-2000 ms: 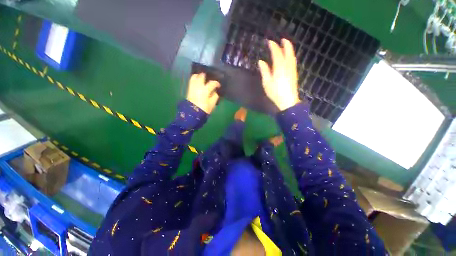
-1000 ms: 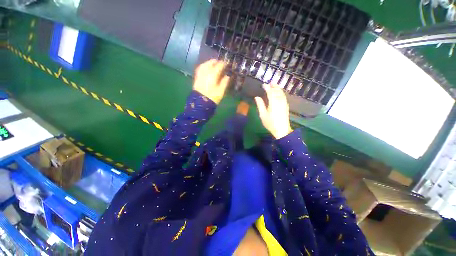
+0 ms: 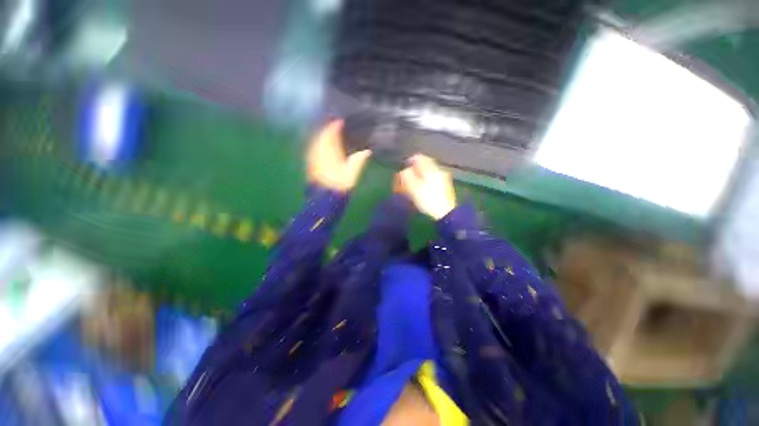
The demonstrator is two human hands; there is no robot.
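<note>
The large black blister tray lies on the bench ahead of me, blurred, with a bright glare near its front edge. My left hand is at the tray's front left corner, thumb and fingers apart. My right hand is just in front of the tray's near edge, its fingers close together. Blur hides whether it holds anything or touches the tray.
A bright white sheet lies right of the tray, and a dark mat lies left. An open carton stands at the lower right. A blue bin is on the green floor at the left. More blue bins are at the lower left.
Both hands have moved back toward my body from the tray, and the right hand is closer to the left. The view has shifted and is strongly blurred.
</note>
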